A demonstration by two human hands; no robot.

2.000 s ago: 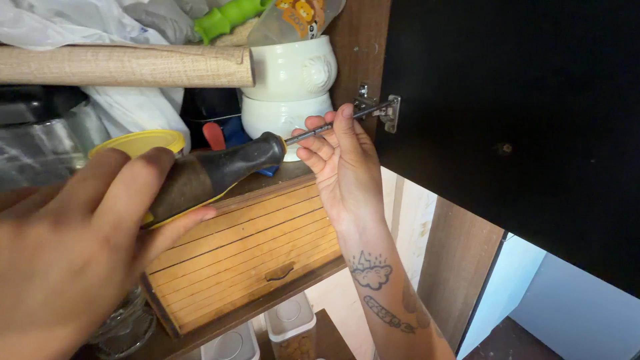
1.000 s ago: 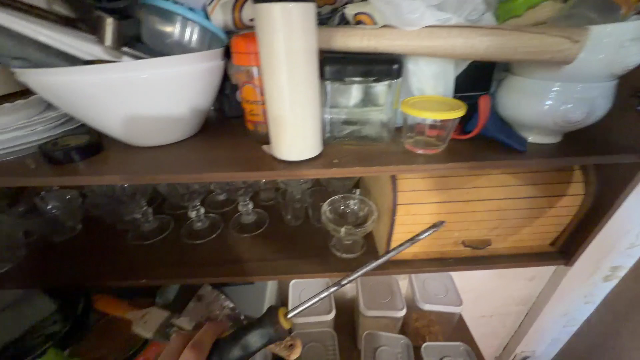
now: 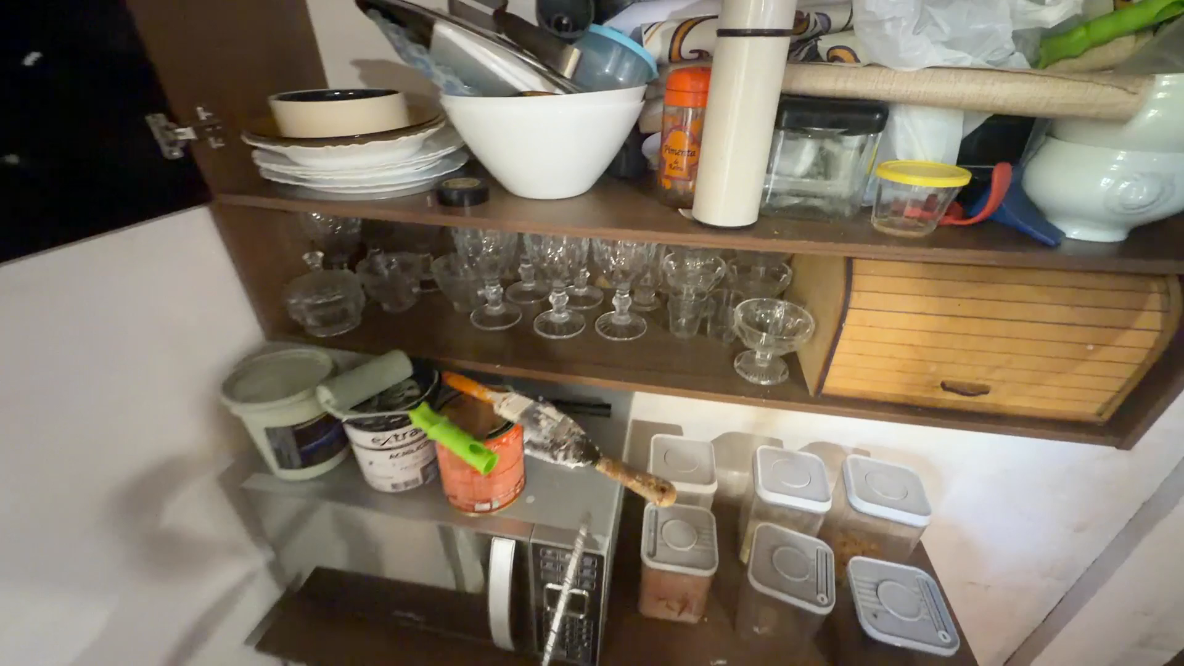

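Note:
Neither of my hands shows in the head view. Only the metal shaft of a screwdriver [image 3: 566, 592] rises from the bottom edge, in front of the microwave [image 3: 398, 573]; its handle is out of the frame. On top of the microwave stand a lidded bucket [image 3: 287, 407], a paint can [image 3: 393, 453] with a paint roller [image 3: 365, 384] across it, and an orange can [image 3: 483, 472]. A green handle [image 3: 453, 437], a brush with an orange handle [image 3: 476, 387] and a paint-crusted tool with a wooden handle [image 3: 638, 481] lie over the orange can.
Above, a shelf [image 3: 592, 215] carries plates [image 3: 361, 166], a white bowl [image 3: 546, 139], a cream cylinder [image 3: 740, 120] and jars. Glassware [image 3: 558, 287] and a wooden roll-front box [image 3: 990, 333] fill the lower shelf. Lidded containers [image 3: 680, 564] stand right of the microwave. An open cabinet door [image 3: 74, 120] hangs left.
The view has swung left from the right-hand door hinge. Both hands, seen earlier at the hinge with the screwdriver, have left the frame. The screwdriver's shaft now sits lower.

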